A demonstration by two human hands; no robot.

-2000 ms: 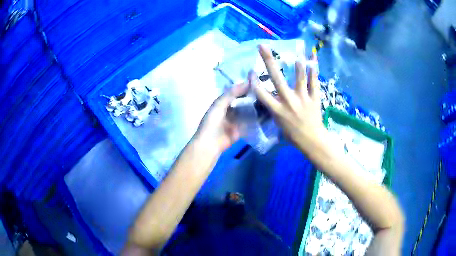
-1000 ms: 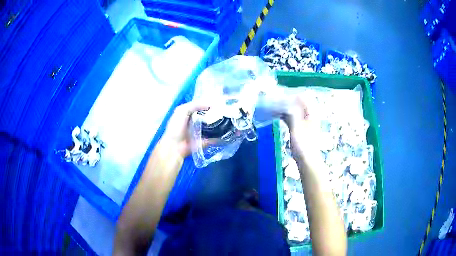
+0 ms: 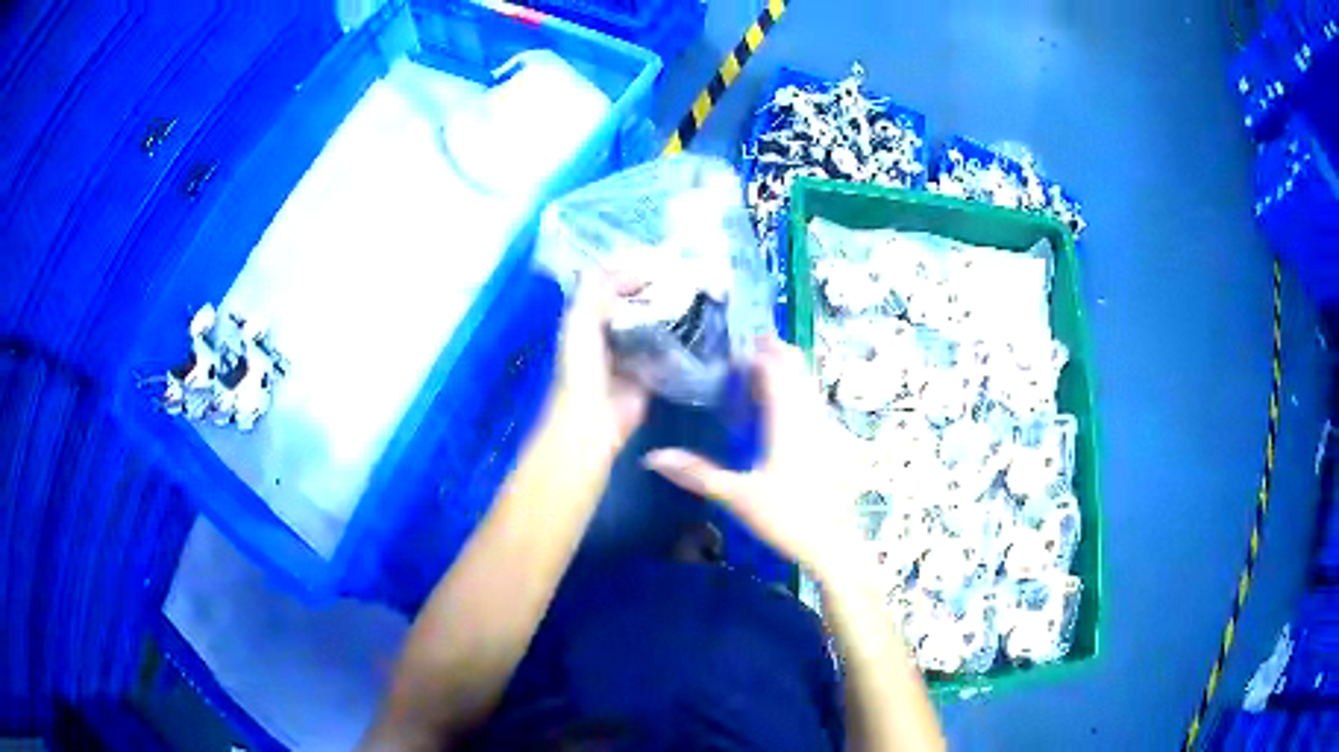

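A clear poly bag [image 3: 639, 213] with a white-and-black moulded assembly [image 3: 698, 326] inside is held up between the blue work crate and the green crate. My left hand [image 3: 602, 345] grips the bag's left side. My right hand [image 3: 756, 441] is at the bag's lower right, thumb and fingers spread; its fingertips are near or against the film, contact unclear. The green crate [image 3: 1090, 441] at the right holds rows of bagged assemblies [image 3: 940, 456]. The blue work crate [image 3: 301, 566] is white-lined, with a few loose assemblies [image 3: 228, 367] at its near left end.
A white bundle [image 3: 536, 125] lies at the work crate's far end. Crates of loose assemblies [image 3: 844, 140] stand beyond the green crate. A smaller blue crate [image 3: 279, 646] sits low at left. Stacked blue crates [image 3: 88, 191] rise at far left. Yellow-and-black tape [image 3: 720, 81] marks the floor.
The view has turned from the work crate towards the green crate. The assembly shows inside the bag. My right hand has come back from over the green crate to beside the bag.
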